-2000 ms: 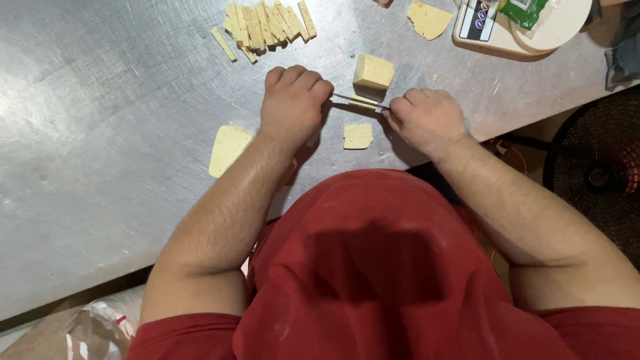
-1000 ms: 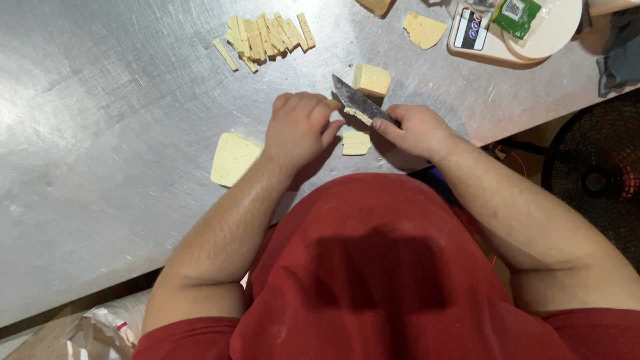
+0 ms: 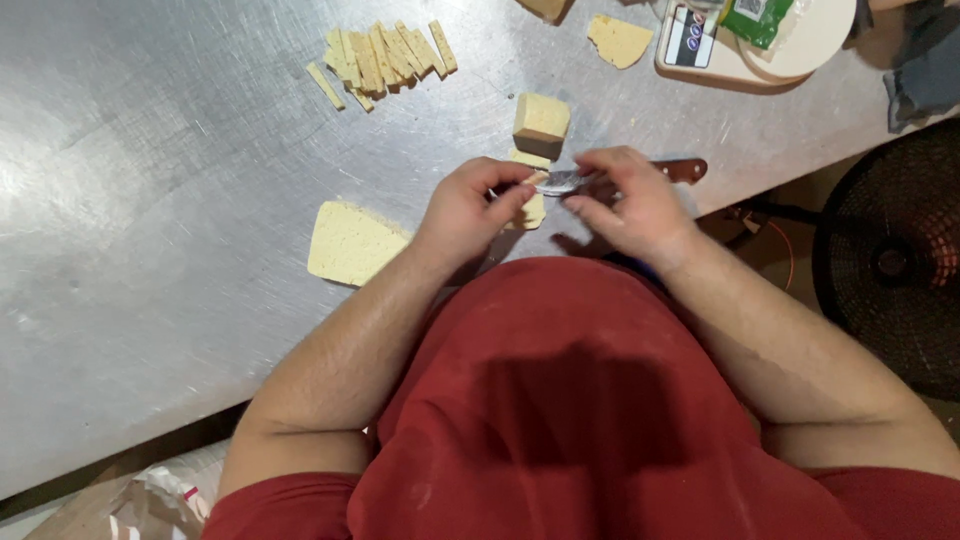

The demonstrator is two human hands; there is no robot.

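Note:
My left hand pinches a small cheese piece between thumb and fingertips. Beside it, a knife with a brown handle lies under my right hand, whose thumb and fingers are spread; whether they touch the knife is unclear. Just beyond the hands sits a cheese block, with a thin strip at its near side. A flat cheese piece is partly behind my left fingers. My left forearm partly covers a larger cheese slab. Cut cheese sticks form a pile at upper left.
The steel table carries an irregular cheese slice and a kitchen scale with a green packet on it. A black fan stands beyond the table's right edge. A plastic bag is at lower left.
The knife has turned, its handle now pointing right past my right hand, whose fingers have spread. My left fingertips now pinch a small cheese piece.

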